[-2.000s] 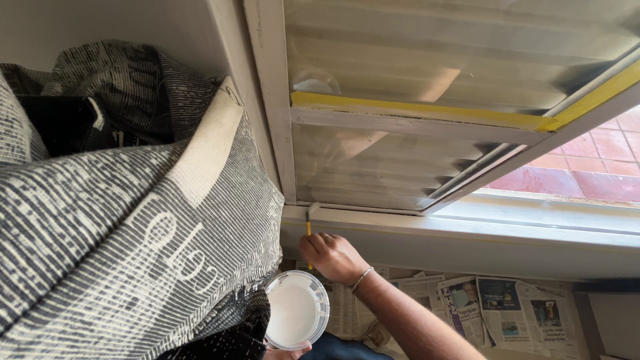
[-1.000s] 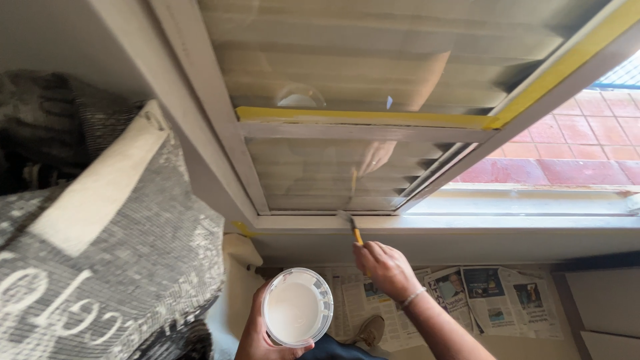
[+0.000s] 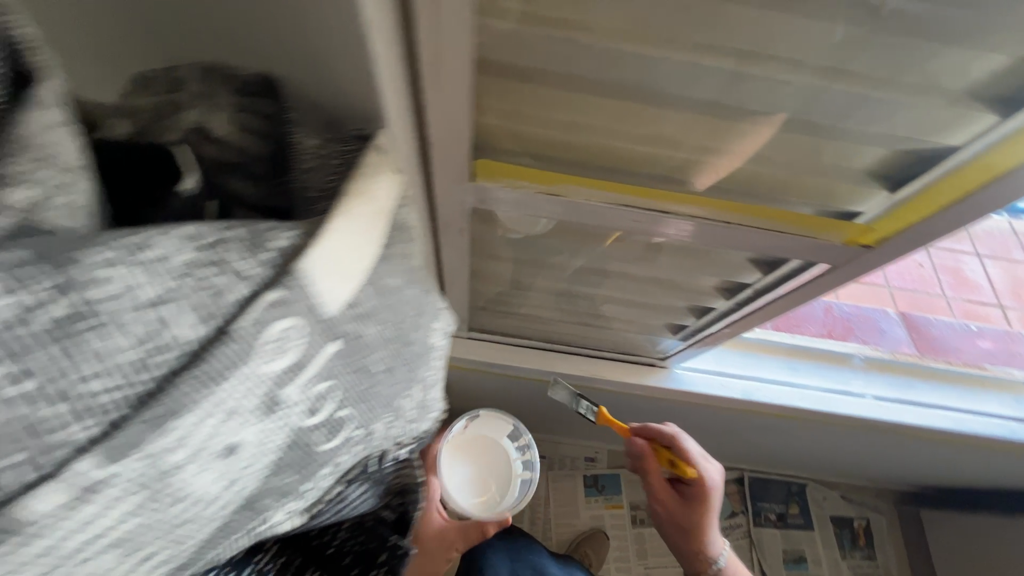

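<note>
My right hand (image 3: 684, 488) grips a small flat paintbrush (image 3: 612, 422) by its yellow handle, its pale, paint-coated bristles pointing up and left, just below the white window sill (image 3: 576, 370) and apart from it. A clear plastic tub (image 3: 490, 464) of white paint is in my left hand (image 3: 444, 512), which wraps its left and lower side. Above the sill stands the white window frame (image 3: 454, 160), with yellow masking tape (image 3: 664, 200) along the edge of its glass above the crossbar.
A grey-and-white patterned cloth (image 3: 200, 360) with lettering drapes over something on the left, close to my left hand. Newspaper sheets (image 3: 588, 500) cover the floor, with a shoe (image 3: 590, 549) on them. Red tiles (image 3: 920, 296) show outside at the right.
My right hand has drawn the brush from the window's lower frame edge to below the sill. The tub remains in my left hand. The view has shifted.
</note>
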